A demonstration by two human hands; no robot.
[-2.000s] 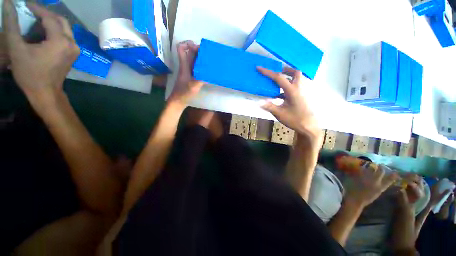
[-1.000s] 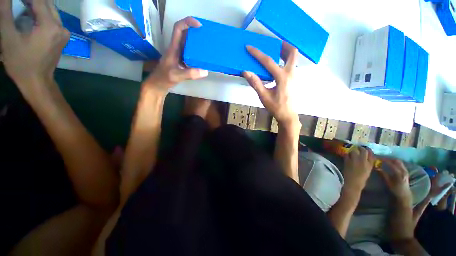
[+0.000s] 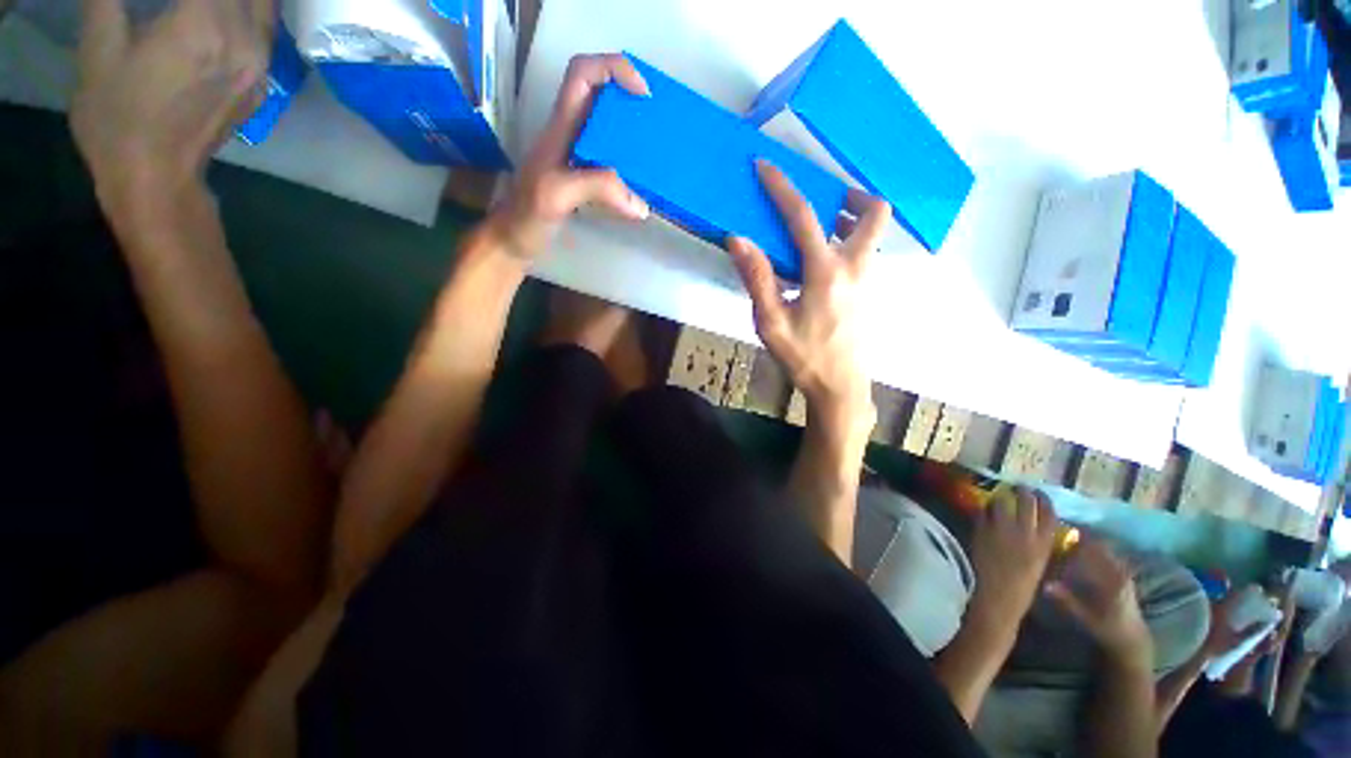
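A closed blue retail carton (image 3: 696, 148) lies between my hands at the front edge of the white worktable, its blue side up. My left hand (image 3: 571, 163) grips its left end, fingers over the top edge and thumb at the near side. My right hand (image 3: 815, 282) is on its right end, with fingers on the blue top and far corner and thumb at the near edge. The carton's underside is hidden. A second blue and white carton (image 3: 882, 133) lies just behind it to the right.
A row of blue and white cartons (image 3: 1133, 282) stands to the right. An open carton (image 3: 422, 111) is at the left, beside a neighbour's hand (image 3: 163, 104). Power sockets (image 3: 704, 363) line the table edge. Another person's hands (image 3: 1022, 548) are at lower right.
The view has shifted. The held carton now tilts more, its right end nearer me. Both my hands stay on it. The left neighbour's hand has moved relative to the open carton.
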